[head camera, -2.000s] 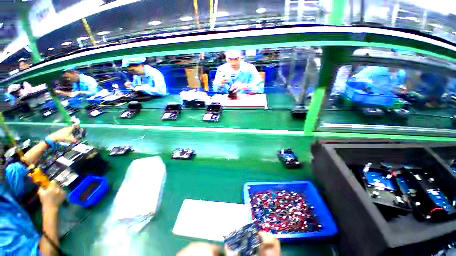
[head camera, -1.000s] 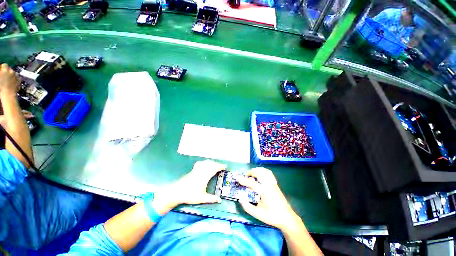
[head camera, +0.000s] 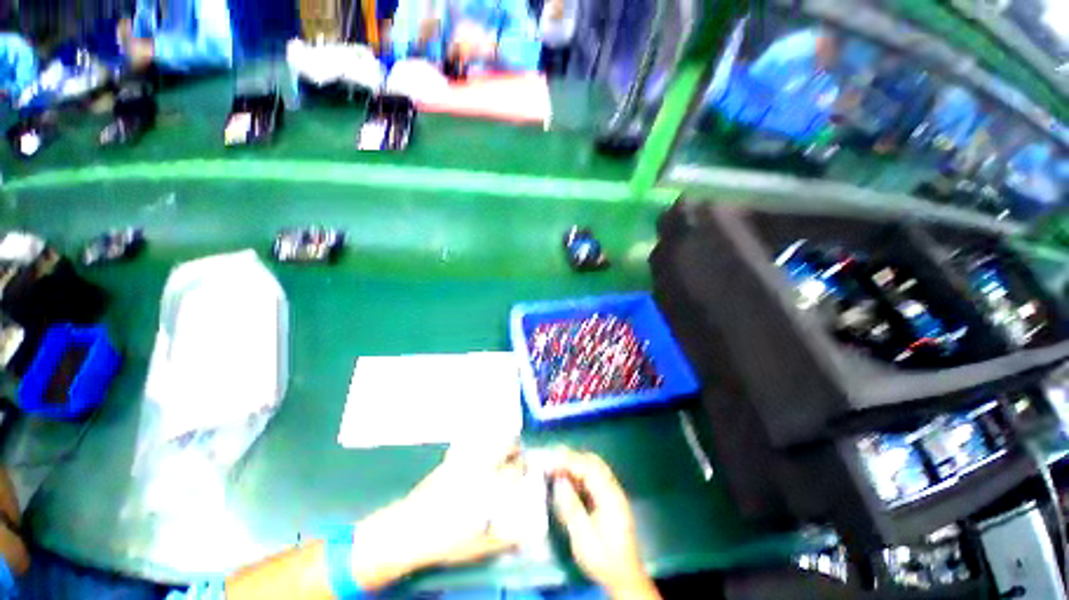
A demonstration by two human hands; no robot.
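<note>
My left hand (head camera: 469, 506), with a light blue band at the wrist, and my right hand (head camera: 604, 522) are close together at the bench's near edge. Between them is a pale, glare-washed piece (head camera: 537, 510) with a dark part by my right fingers. It looks like the circuit board module, held from both sides, but blur hides its details and the exact finger contact. A blue parts bin (head camera: 692, 381) full of small red, black and white pieces lies just beyond my right hand. A white sheet (head camera: 422, 399) lies flat left of the bin.
Black foam trays (head camera: 750, 387) with modules are stacked at right. A thin metallic tool (head camera: 696, 443) lies beside the bin. A plastic bag (head camera: 223, 352) and small blue bin (head camera: 70, 373) are at left. Modules, including one (head camera: 308, 244), lie farther back. Workers sit across the bench.
The view has shifted, so bench items appear lower and farther left. My hands are closer together, and the module's detailed face seen before now shows only as a pale blur.
</note>
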